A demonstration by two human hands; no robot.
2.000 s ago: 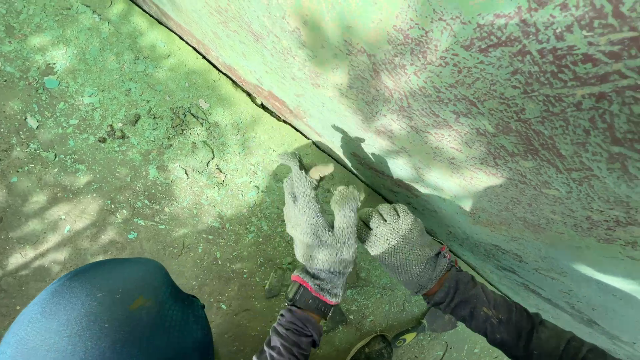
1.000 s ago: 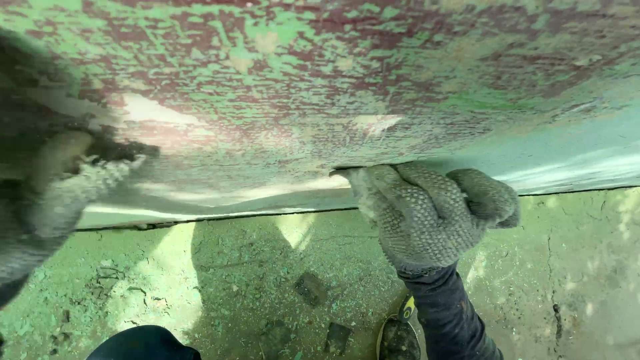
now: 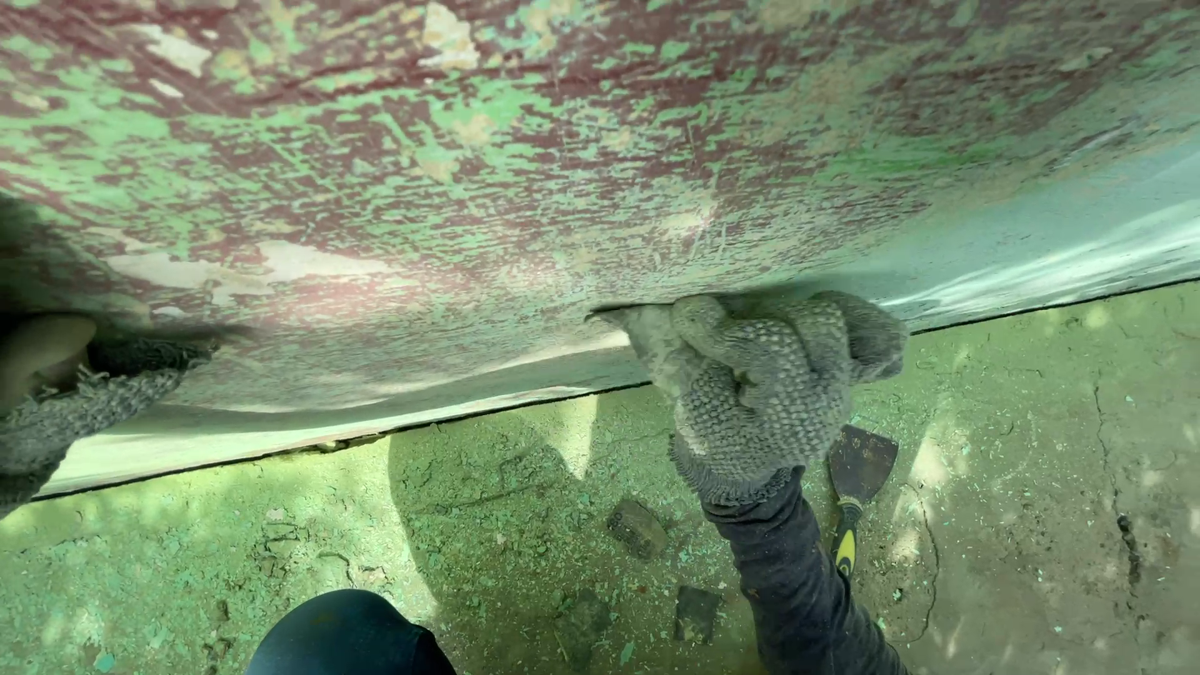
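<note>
A wall with worn green and dark red paint fills the upper view. My right hand, in a knitted grey glove, is curled against its lower part. From under the fingers sticks out a thin dark edge that touches the wall; the rest of what I hold is hidden, so I cannot name it. At the left edge, my left hand is close to the wall, with a bare fingertip through the worn glove. It is cut off by the frame, and I cannot tell whether it holds anything.
A paint scraper with a black and yellow handle lies on the ground beside my right forearm. Flat dark pieces and paint flakes are scattered on the cracked ground. A dark blue rounded thing shows at the bottom.
Two seconds ago both gloved hands were close together over the ground by the wall's foot; now they are far apart at the wall. The view has turned towards the wall.
</note>
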